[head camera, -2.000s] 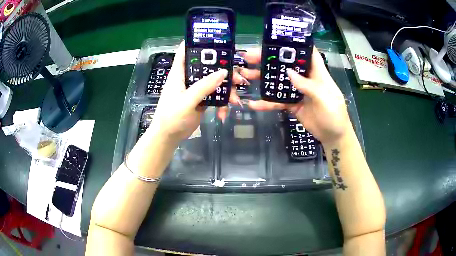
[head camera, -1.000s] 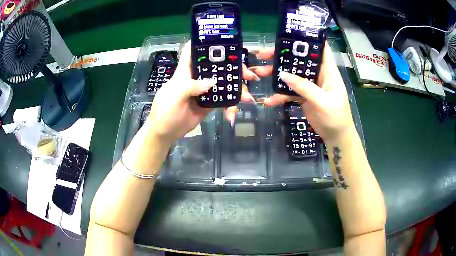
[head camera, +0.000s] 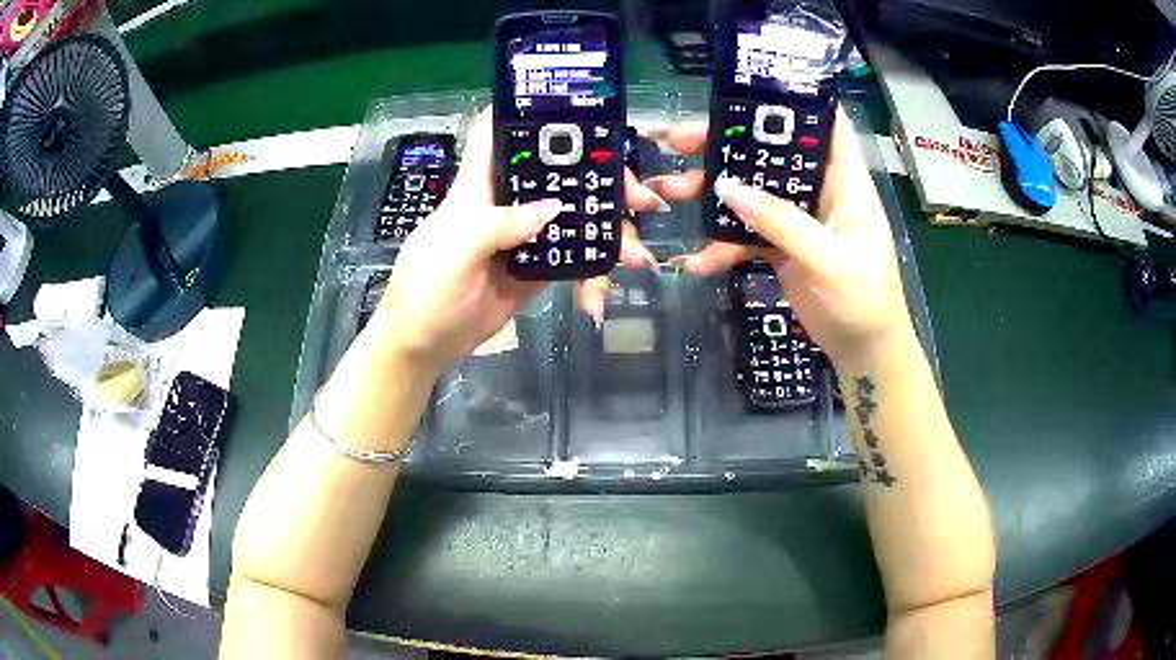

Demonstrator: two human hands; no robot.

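My left hand (head camera: 458, 264) holds a black keypad phone (head camera: 560, 145) upright above the tray, its screen lit with text lines and my thumb on the number keys. My right hand (head camera: 825, 252) holds a second keypad phone (head camera: 771, 125), its screen also lit and partly covered by glare, my thumb on the left number keys. The clear plastic tray (head camera: 628, 471) lies below both hands. A keypad phone (head camera: 418, 188) with a lit screen lies in its upper left pocket. Another phone (head camera: 778, 342) lies in a lower right pocket. My hands hide other pockets.
At left are a dark desk fan (head camera: 161, 252), a clear plastic bag (head camera: 103, 365) and a smartphone (head camera: 185, 464) on white paper (head camera: 97, 496). At right, a blue mouse (head camera: 1028, 168) lies on a pale flat box (head camera: 954, 194). Red stools (head camera: 65, 574) stand below the bench.
Both phones have shifted slightly right since the earliest frame. Both thumbs have moved over the keys. The upper left tray phone's screen now shows lit. A dark object now shows at the top edge between the phones.
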